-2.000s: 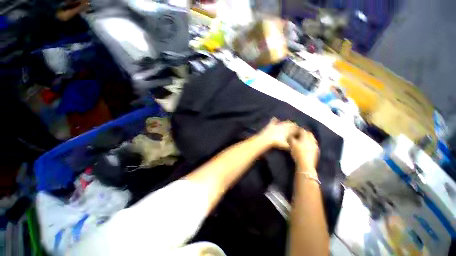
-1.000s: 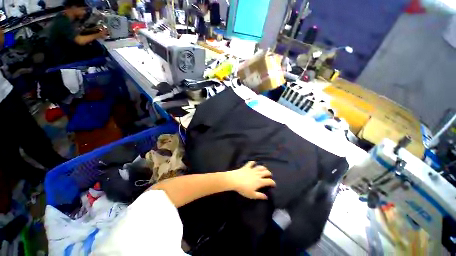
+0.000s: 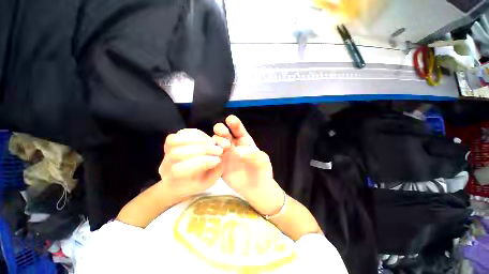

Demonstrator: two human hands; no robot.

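Observation:
My left hand (image 3: 192,160) is raised close in front of my chest, with its fingers curled in. My right hand (image 3: 247,163) touches it at the fingertips, palm turned up and fingers partly bent. Whether anything thin is pinched between the fingertips cannot be told. The large black garment piece (image 3: 128,59) lies over the left of the white table and hangs over its front edge. Dark green thread snips (image 3: 351,47) lie on the table at the right. Scissors with red and yellow loop handles (image 3: 427,65) lie at the far right edge.
A ruler band (image 3: 321,74) runs along the blue-edged table front. Black garments (image 3: 399,155) are piled below the table at the right. A blue basket (image 3: 24,247) with beige cloth (image 3: 47,160) stands at the lower left. A blurred yellow bundle (image 3: 343,7) lies at the top.
The view has swung down and right, onto the table's front edge. My left hand has left the black cloth. Both hands are now together before my chest; my right hand was out of view one second ago.

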